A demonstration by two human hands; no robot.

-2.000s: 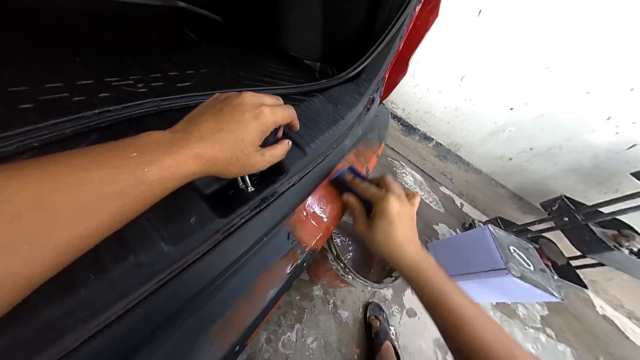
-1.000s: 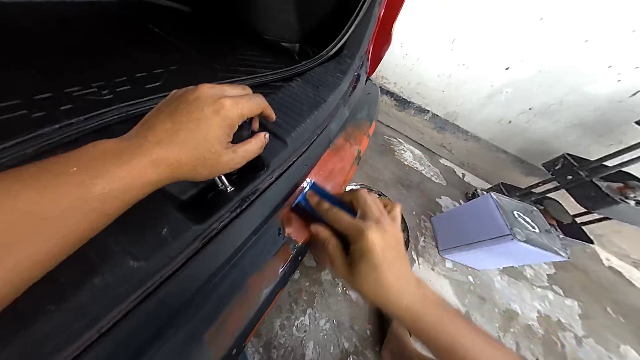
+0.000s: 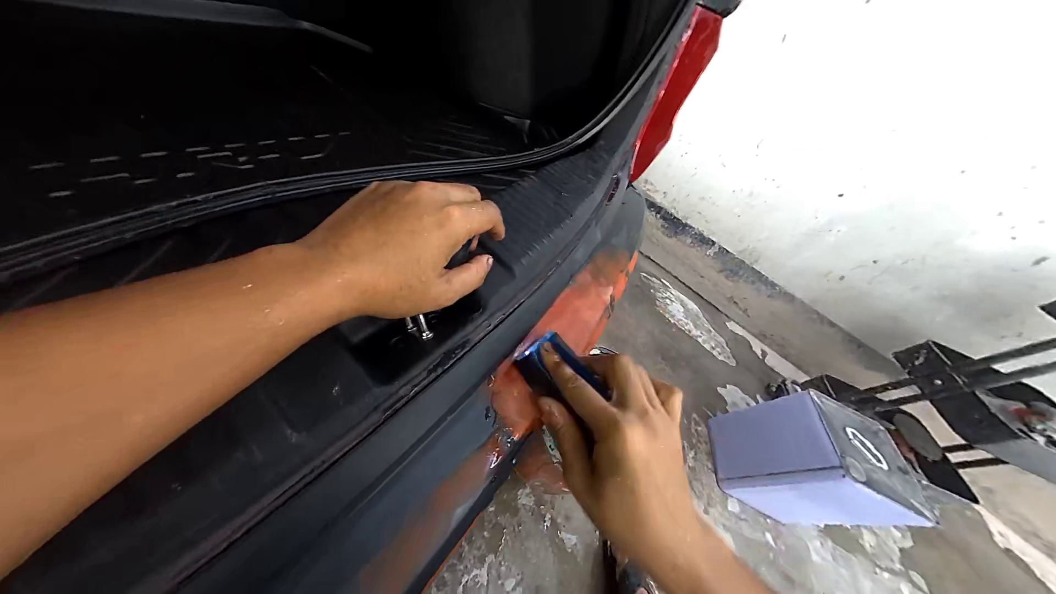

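Observation:
My right hand (image 3: 623, 429) grips a blue block (image 3: 569, 371), its flat side against the wet reddish-orange patch (image 3: 577, 309) on the car's rear bumper (image 3: 388, 503). Around that patch the bumper is dark grey, with another orange streak lower down. My left hand (image 3: 412, 247) rests on the black plastic sill trim (image 3: 272, 421) of the open trunk, its fingers curled and holding nothing that shows. Just below its palm is the metal latch striker (image 3: 419, 327), partly hidden by the hand.
A pale purple box (image 3: 780, 441) stands on the wet, stained concrete floor (image 3: 553, 528) at the right. Behind it is a black metal frame (image 3: 949, 379) near the white wall (image 3: 866, 140). The red tail light (image 3: 678, 95) is above the bumper corner.
My right hand with the blue block has moved back and forth over the orange patch. My left hand has stayed at the trunk sill. The foot seen earlier on the floor is now mostly hidden.

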